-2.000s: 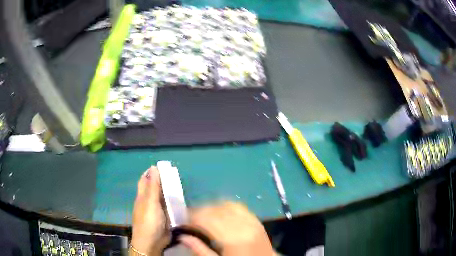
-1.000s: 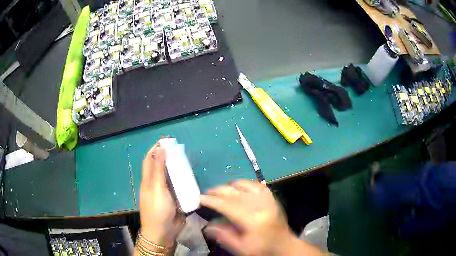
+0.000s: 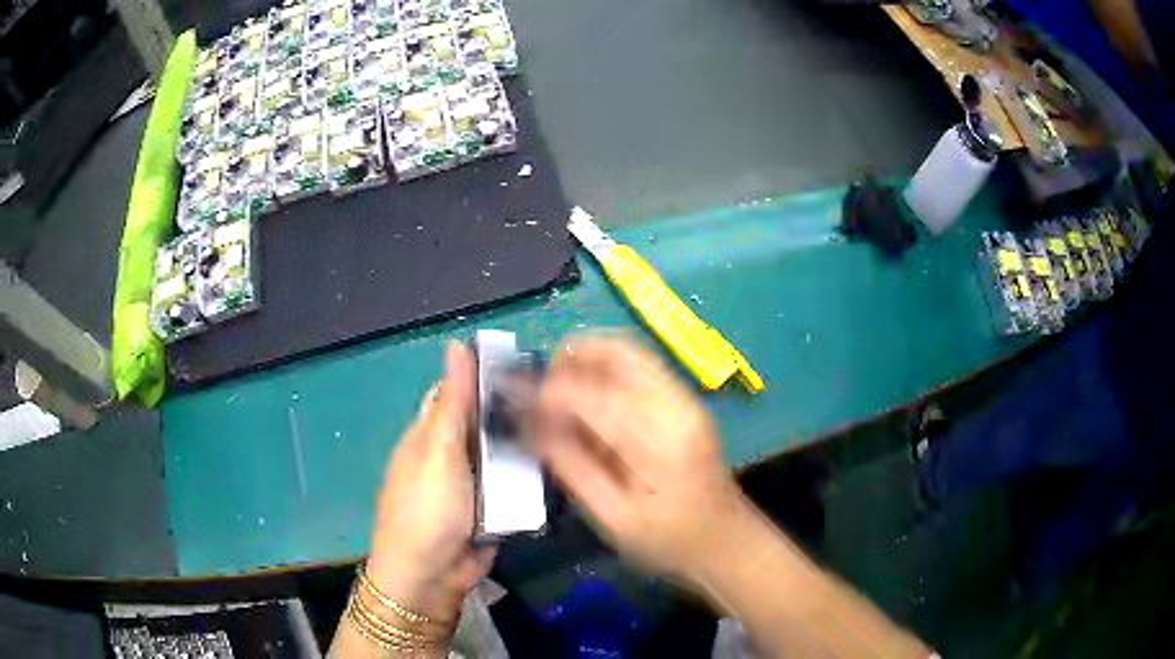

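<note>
My left hand (image 3: 432, 496) holds a power supply unit (image 3: 513, 496) upright above the bench's near edge, its plain silver-white housing side facing up. My right hand (image 3: 631, 444) is blurred and holds a dark cloth (image 3: 513, 402) against the upper part of that side. The unit's circuit face is hidden. A yellow utility knife (image 3: 670, 313) with its blade out lies on the teal mat beyond my right hand.
Rows of units (image 3: 342, 97) stand on a black foam sheet (image 3: 387, 251), with a bright green roll (image 3: 148, 219) along its left. At right are a dark cloth (image 3: 879, 216), a bottle (image 3: 951, 178), more units (image 3: 1059, 273) and a person's blue clothing (image 3: 1031, 399).
The larger black cloth has gone from the mat, and dark cloth is now in my right hand on the unit. The slim pointed tool no longer shows. The view has shifted, and a person is nearer at right.
</note>
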